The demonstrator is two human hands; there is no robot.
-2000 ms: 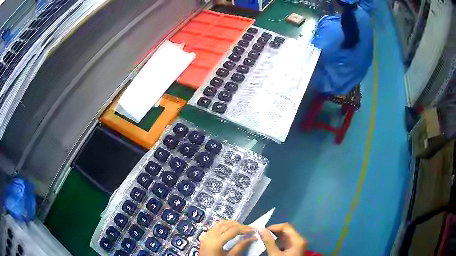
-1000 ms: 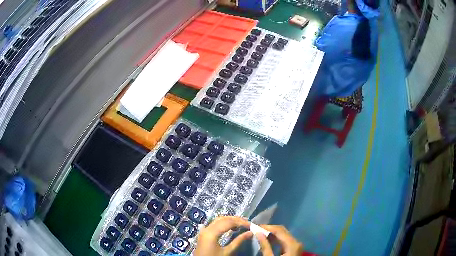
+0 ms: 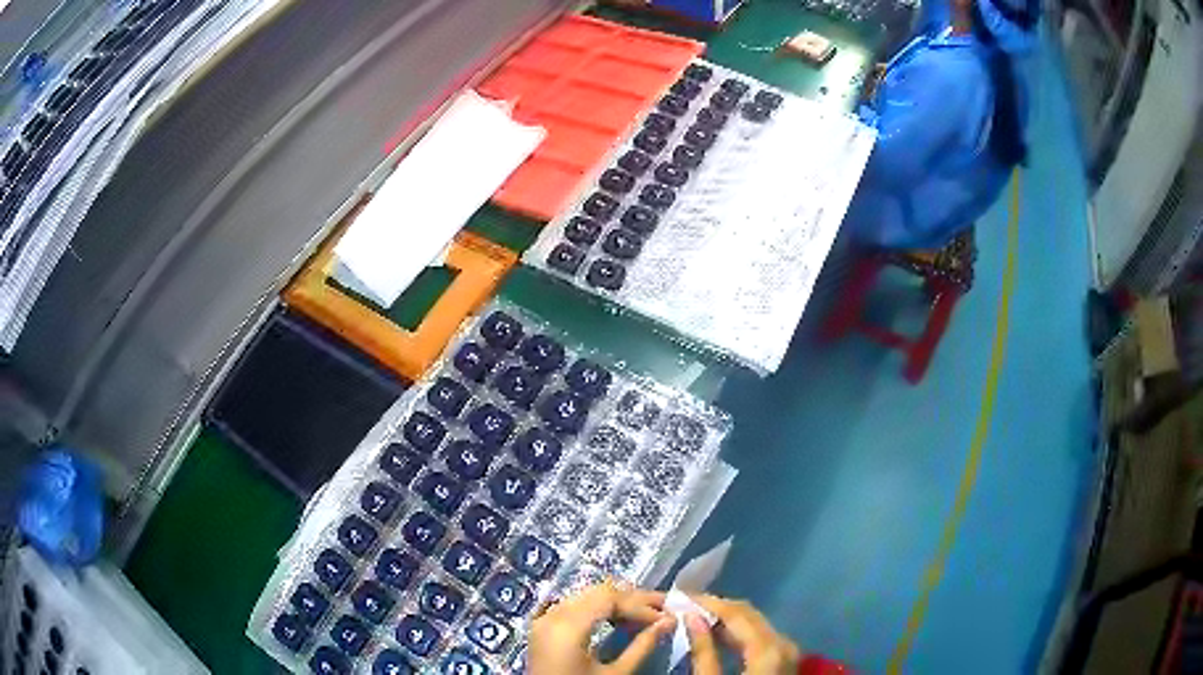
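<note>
A small white sheet is between my two bare hands at the bottom centre, partly hidden by the fingers. My left hand has thumb and fingers at its left edge. My right hand pinches it from the right. Any adhesive piece at the fingertips is too small to tell. Just left and above, a clear blister tray holds rows of black parts. Its right-hand pockets are empty and glitter. Some parts nearest my hands show a brighter ring or square. My left hand covers the tray's lower right corner.
A second tray with black parts lies farther up, beside a red-orange tray. White paper rests on an orange frame. A black tray is at left. A person in blue sits on a red stool.
The trays and bench have shifted slightly right in view. The white sheet between my hands has changed angle and shows less than two seconds ago. The person in blue has shifted a little.
</note>
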